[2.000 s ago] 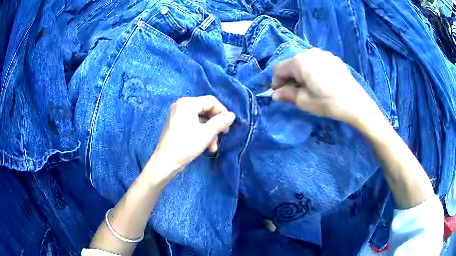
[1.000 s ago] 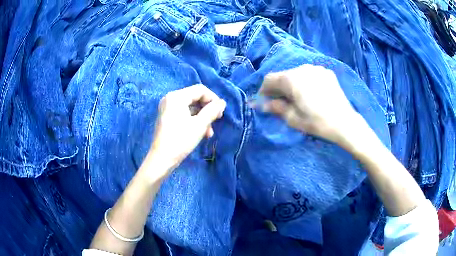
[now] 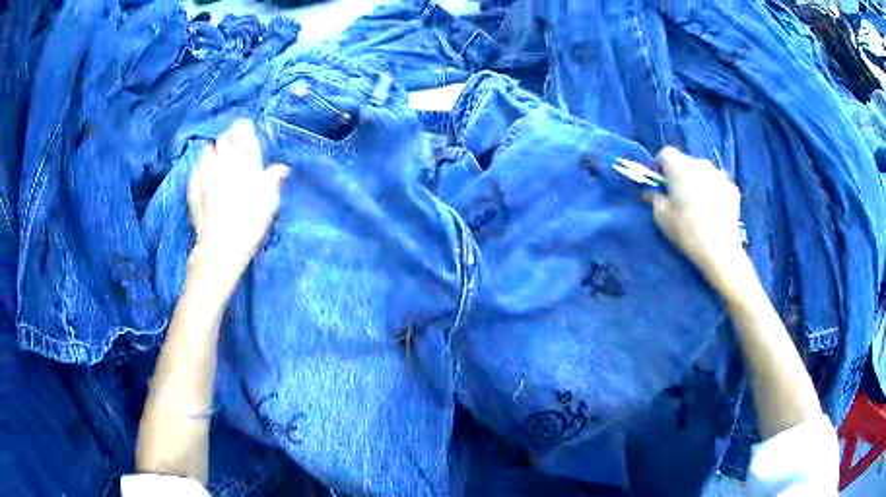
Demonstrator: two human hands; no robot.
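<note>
Blue jeans [image 3: 330,262] lie spread in front of me, waistband at the top, with a stitched centre seam and dark motifs. My left hand [image 3: 231,199] is on the jeans' left edge below the front pocket, fingers closed on the denim. My right hand [image 3: 698,209] is over the right part of the jeans and holds thread snips [image 3: 638,174], with silver blades pointing up and left and a dark green grip mostly hidden in the fingers.
Other denim garments [image 3: 87,243] are heaped on the left, at the top and on the right. A pale surface [image 3: 330,21] shows at the top. A red object [image 3: 865,439] is at the lower right edge.
My left hand has moved left and up from the centre seam to the jeans' edge. My right hand has moved right, away from the seam, with the snips. The left side of the jeans is pulled and creased.
</note>
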